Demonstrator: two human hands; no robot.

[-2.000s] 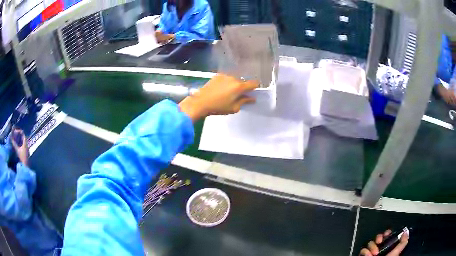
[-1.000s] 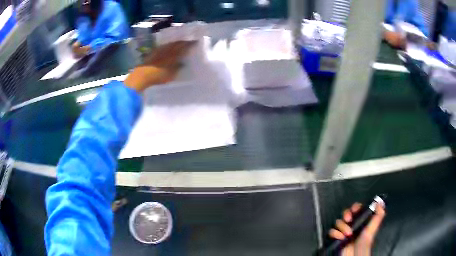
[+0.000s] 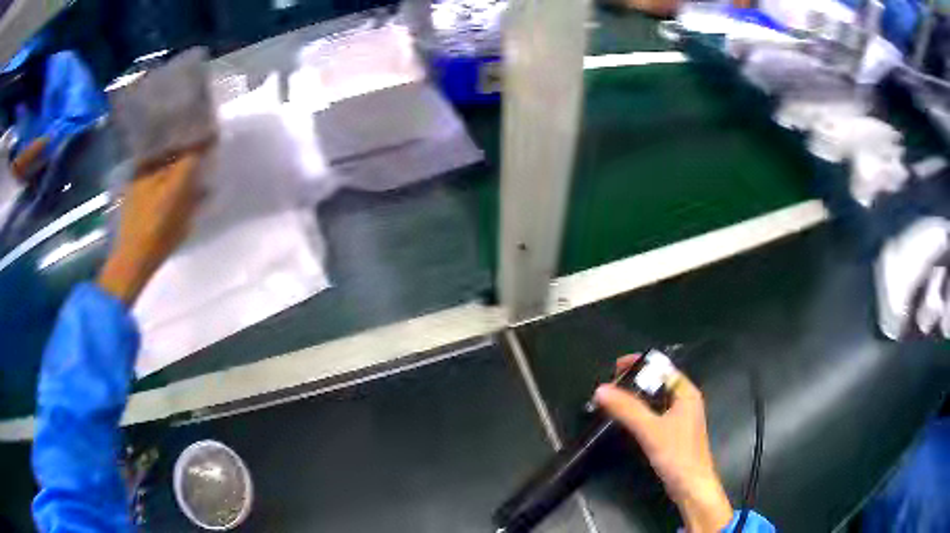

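My left hand (image 3: 156, 224) reaches out at the upper left, its fingers closed on the near edge of a grey-looking plastic housing (image 3: 165, 102); blur hides the finger detail. The housing stands raised above white sheets (image 3: 245, 208). My right hand (image 3: 667, 427) grips a thick black electric screwdriver (image 3: 568, 468) by its far end, which has a white patch. The screwdriver lies slanted over the dark bench. A round white dish of screws (image 3: 213, 485) sits at the lower left. Thin wire leads (image 3: 139, 474) show beside it, partly hidden by my left sleeve.
An upright metal post (image 3: 540, 156) stands beyond the bench, on the pale rail (image 3: 698, 250) of the green conveyor. A blue bin (image 3: 469, 81) and white stacked housings (image 3: 359, 68) are across the line. White parts (image 3: 917, 276) lie at right. A black cord (image 3: 758, 427) hangs near my right wrist. Coworkers' blue sleeves show.
The view has swung to the right. My left hand has moved from lying over the sheets to holding the housing. My right hand with the screwdriver now shows larger and nearer the centre.
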